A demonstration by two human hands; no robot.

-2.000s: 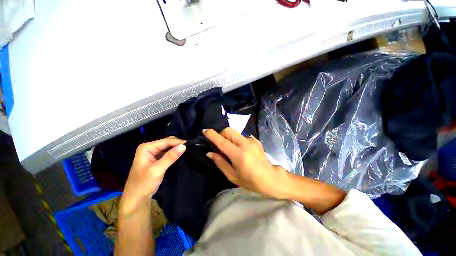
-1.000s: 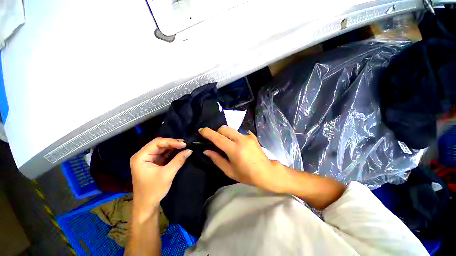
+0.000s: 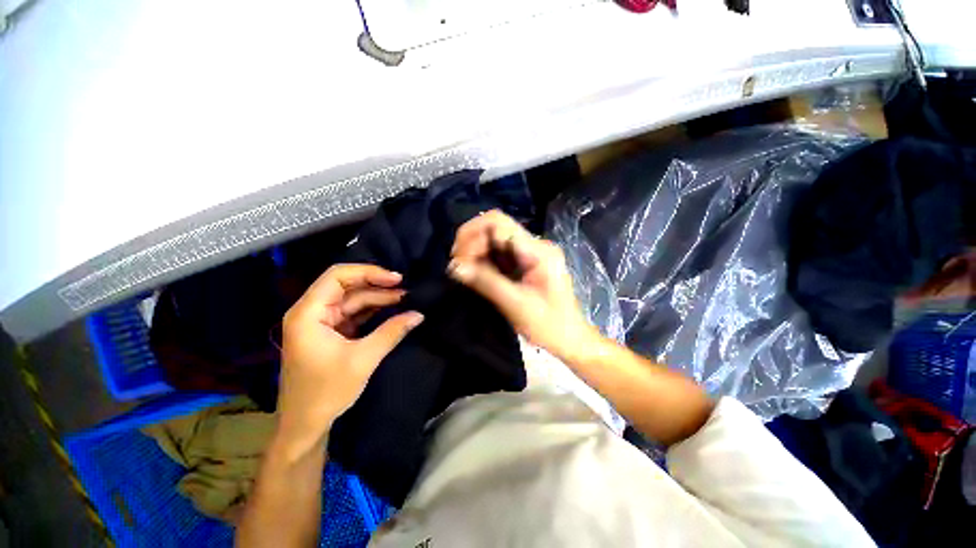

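The dark garment piece (image 3: 428,343) lies bunched over my lap, its top against the white table's edge. My left hand (image 3: 340,334) pinches a fold of the dark cloth between thumb and fingertips. My right hand (image 3: 516,280) is raised over the cloth's right side, thumb and fingertips curled together. Whether a thread or small tool is between the right fingertips is too small to tell.
The white table (image 3: 214,128) with a printed ruler edge spans the top. A clear plastic bag (image 3: 696,278) of dark goods is at right, with a black heap (image 3: 878,236) on it. A blue crate (image 3: 139,471) holds khaki cloth (image 3: 219,455). Red handles (image 3: 639,4) show at the top.
My right hand has lifted off the fold and moved up and right, its fingers now curled. My left hand stays at the cloth. The white piece beside the cloth no longer shows.
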